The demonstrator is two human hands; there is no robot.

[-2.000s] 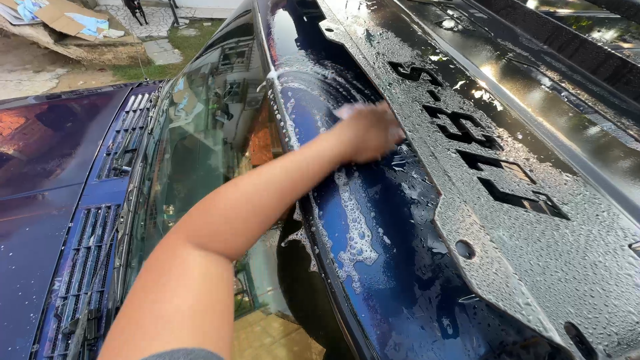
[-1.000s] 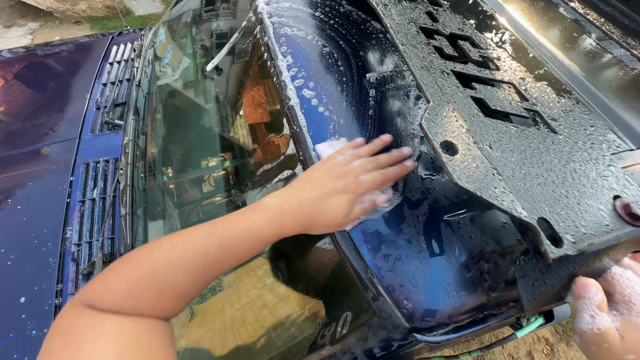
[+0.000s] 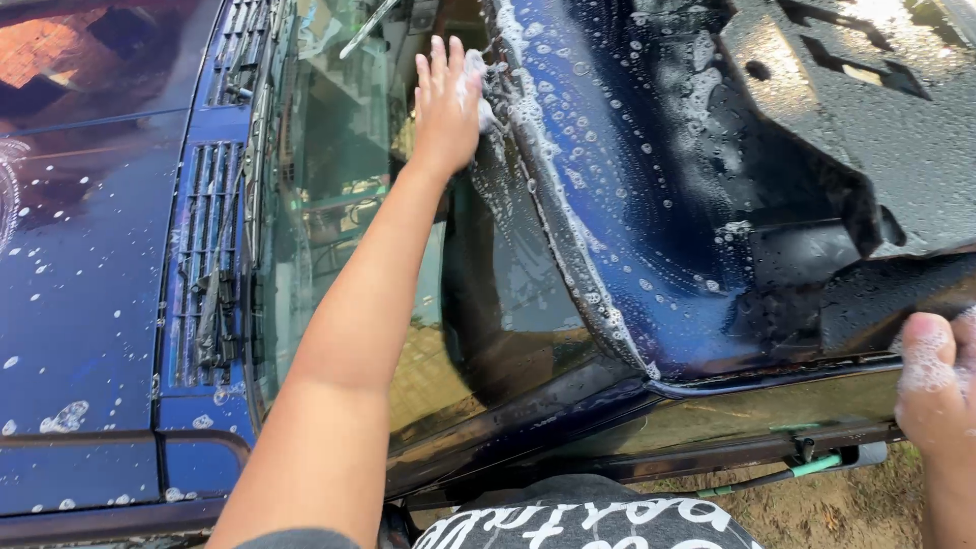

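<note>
My left hand lies on the upper windshield of a dark blue vehicle, fingers stretched out, with a soapy white thing, perhaps a sponge or cloth, under its right side. Foam runs along the windshield's top edge beside it. To the right, the blue roof is covered with suds and droplets. My right hand, wet with foam, is at the right edge of the view, fingers bent against the black metal roof rack panel; part of it is cut off.
Left of the windshield are the vent grilles and the blue hood, spotted with suds. A wiper arm lies across the glass at the top. A green and black hose or cable runs low beside the vehicle, above bare ground.
My left hand has moved from the blue roof onto the windshield. My right hand, not in view two seconds ago, is at the rack's edge in both later frames. The view has shifted.
</note>
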